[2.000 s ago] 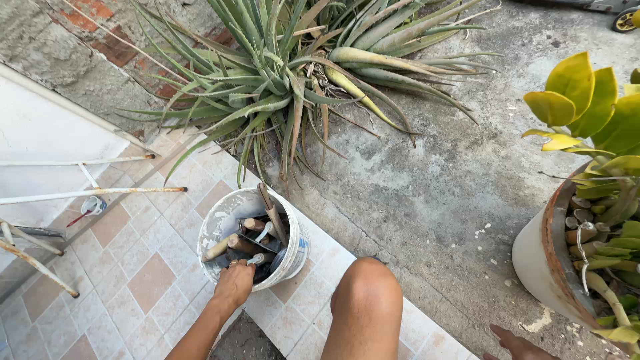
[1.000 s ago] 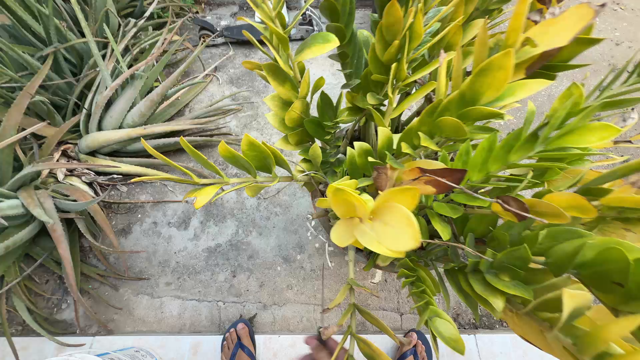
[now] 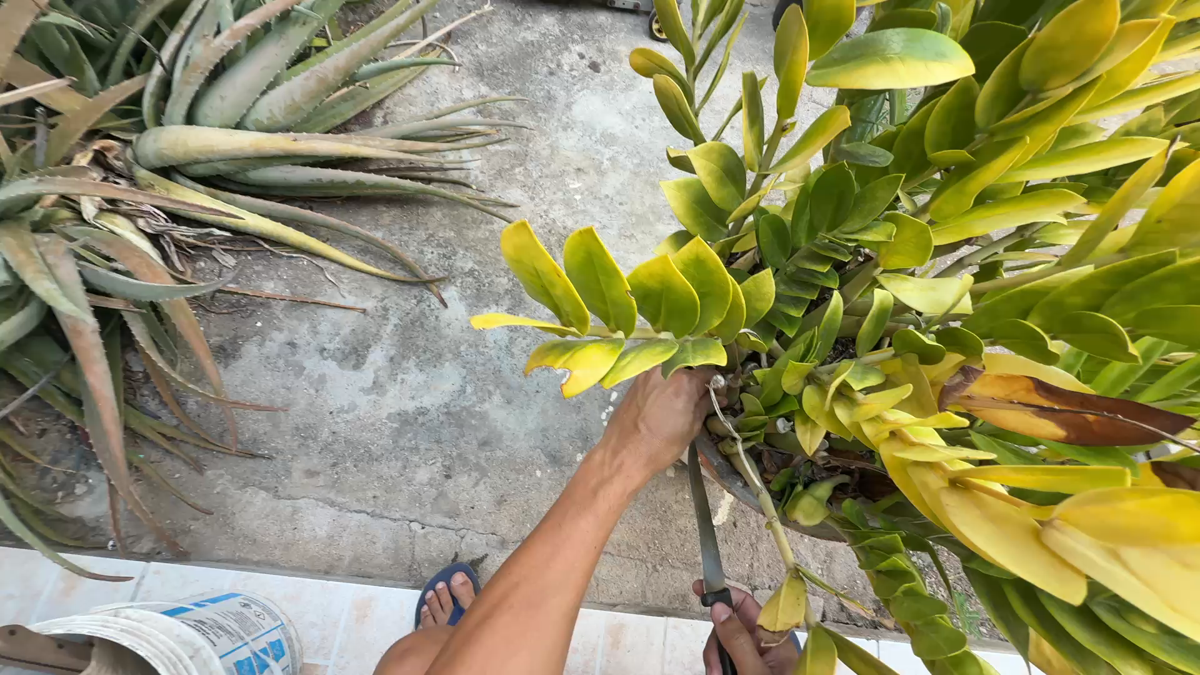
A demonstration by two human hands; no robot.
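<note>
My left hand (image 3: 661, 412) reaches in at the pot's rim, under a yellowing stem of a ZZ plant (image 3: 844, 272); its fingers are partly hidden by leaves, and what they hold cannot be made out. Below it, my right hand (image 3: 745, 630) grips the black handle of a knife (image 3: 708, 534), whose long blade points up toward the left wrist. A leafless lower length of stem (image 3: 764, 487) hangs just right of the blade, with a yellow leaf beside the right hand. Only part of the pot's rim (image 3: 736, 483) shows below the foliage.
Aloe plants (image 3: 281, 141) with spiny leaves spread over the concrete at the left. A white plastic bucket (image 3: 225, 628) bearing writing stands on the pale tiles (image 3: 356, 628) at the lower left. My foot in a blue flip-flop (image 3: 450, 592) is beside the tile edge.
Two seconds ago one hand was in the bucket among tools. Now the left hand is in at the pot and the right hand holds a knife. The view has swung right toward the potted plant.
</note>
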